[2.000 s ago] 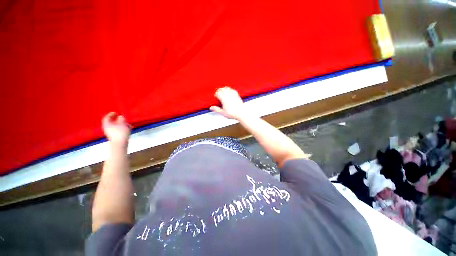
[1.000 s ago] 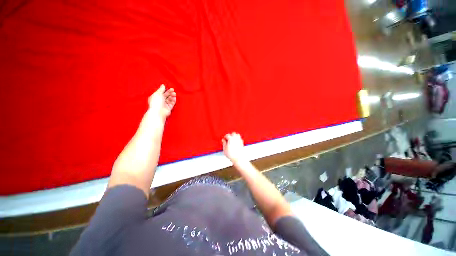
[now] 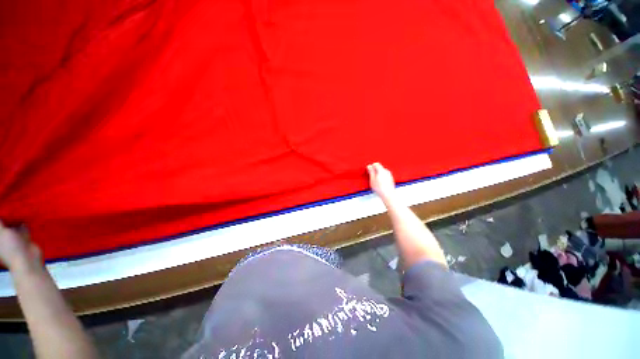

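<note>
The red fabric ply (image 3: 210,105) covers most of the table, with wrinkles at the left and a long crease down the middle. A thin blue line and the white underlay paper (image 3: 281,228) show along its near edge. My left hand (image 3: 20,247) is at the far left, blurred, at the fabric's near edge; its fingers and grip are unclear. My right hand (image 3: 380,179) is at the near edge right of centre, fingers curled on the red fabric; whether it pinches the cloth is unclear.
A yellow block weight (image 3: 545,128) sits at the ply's right near corner. The brown table (image 3: 491,203) extends beyond it, with small fittings on it. A pile of mixed cloth (image 3: 561,270) lies on the scrap-strewn floor, beside a white surface (image 3: 561,322) at lower right.
My left hand has moved from over the fabric to the far left near edge. My right hand stays at the near edge, further right in view. Wrinkles at the left have changed.
</note>
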